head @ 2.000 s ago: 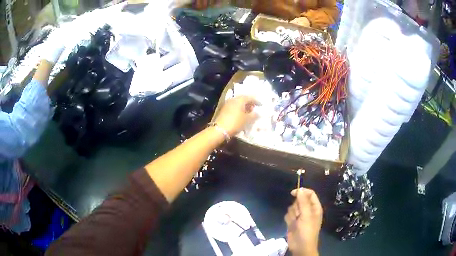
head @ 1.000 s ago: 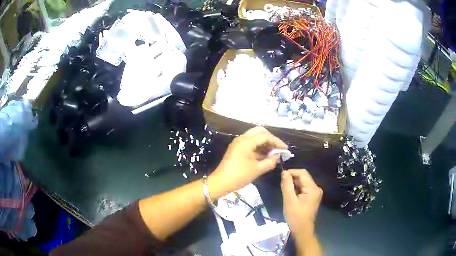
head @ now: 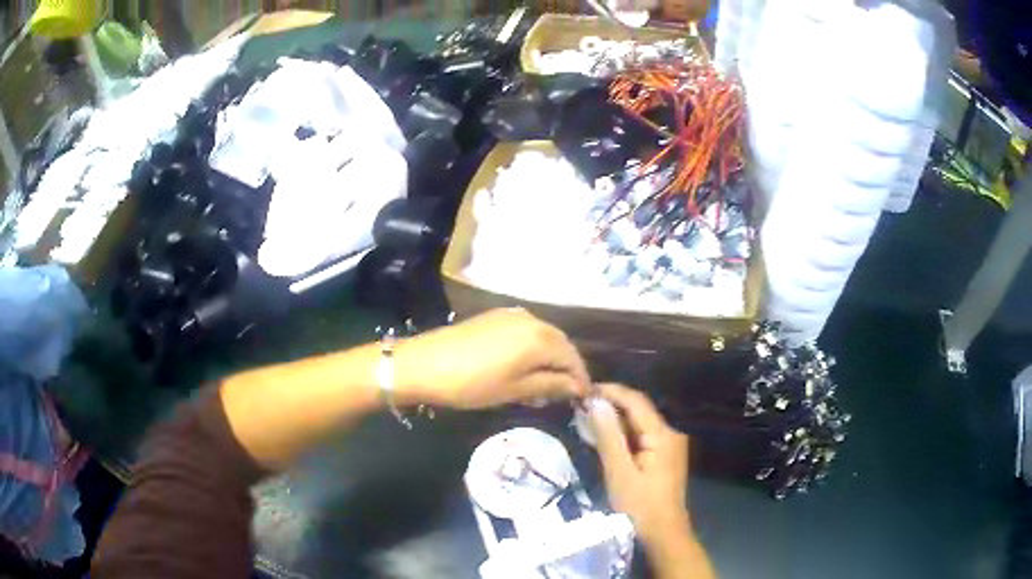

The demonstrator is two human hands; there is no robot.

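Note:
My left hand [head: 504, 360] and my right hand [head: 641, 450] meet fingertip to fingertip in front of the carton. A small white part [head: 587, 421] shows at my right thumb and fingers. My left fingertips pinch at something by it, too small and covered to name. A white housing [head: 523, 481] lies on the dark green bench just below my hands, its round ring end away from me, with a thin black lead across the ring. The open cardboard carton [head: 600, 310] holds small white parts and wired components.
Red-orange leads [head: 702, 136] tangle at the carton's far end. Stacked white cups [head: 832, 170] stand to its right. A bundle of black leads with silvery tips [head: 796, 409] lies at the carton's right corner. Black cups [head: 181, 266] and white housings [head: 334, 170] are heaped left. A blue sleeve [head: 40, 322] is at far left.
My left hand came out of the carton to my right hand with a small white part. The white part now sits at my right fingers, and both hands are lower.

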